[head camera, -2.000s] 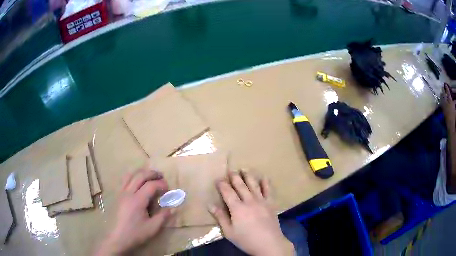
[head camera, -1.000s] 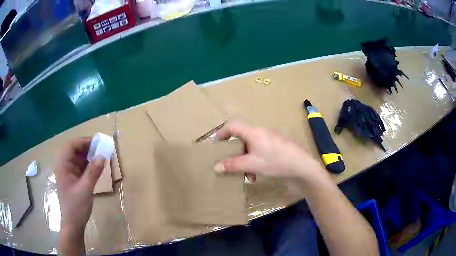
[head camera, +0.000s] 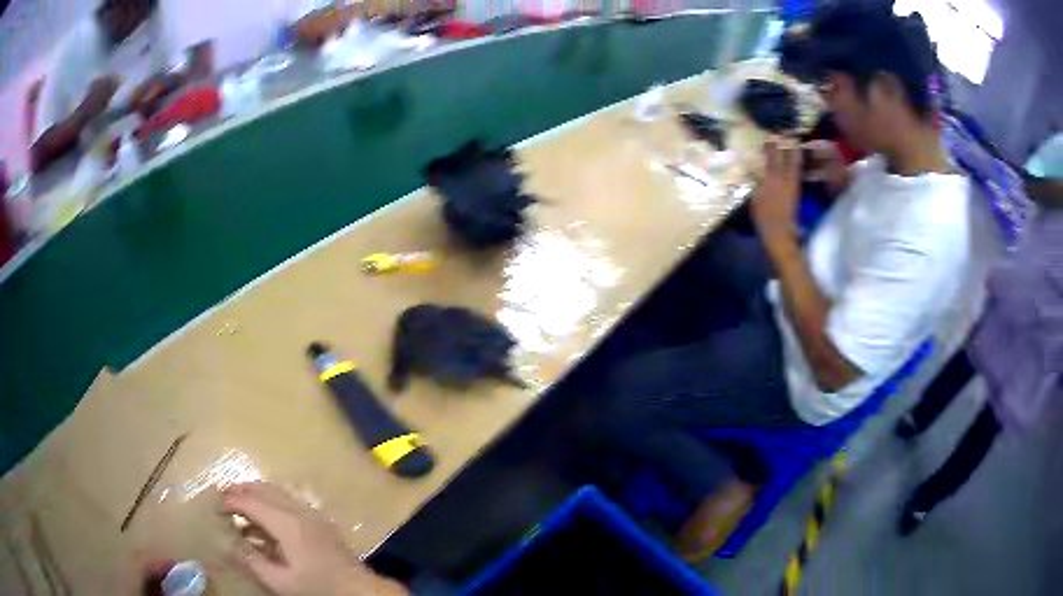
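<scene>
The view is blurred. A small round white cup-like piece (head camera: 184, 579) is at the bottom left edge. The fingertips of my left hand (head camera: 154, 576) touch its left side; the rest of that hand is cut off by the frame. My right hand (head camera: 286, 545) is low over the bench, fingers bent, with a small pale spot between them that I cannot make out. A cardboard pad (head camera: 88, 466) lies at the left, its dark edge showing. The black and yellow utility knife (head camera: 364, 410) lies on the bench, beyond my right hand and touched by neither hand.
Two black bundles (head camera: 478, 196) (head camera: 452, 347) and a small yellow tube (head camera: 399, 262) lie on the tan bench (head camera: 274, 303). The green divider (head camera: 291, 175) runs behind. A seated person in white (head camera: 886, 268) is at the right, near a blue crate (head camera: 589, 506). Another person (head camera: 99, 76) is opposite.
The view has swung right, bringing the seated neighbour into sight. My left hand and the white piece have shifted to the bottom edge. My right hand is no longer seen over the pad's middle.
</scene>
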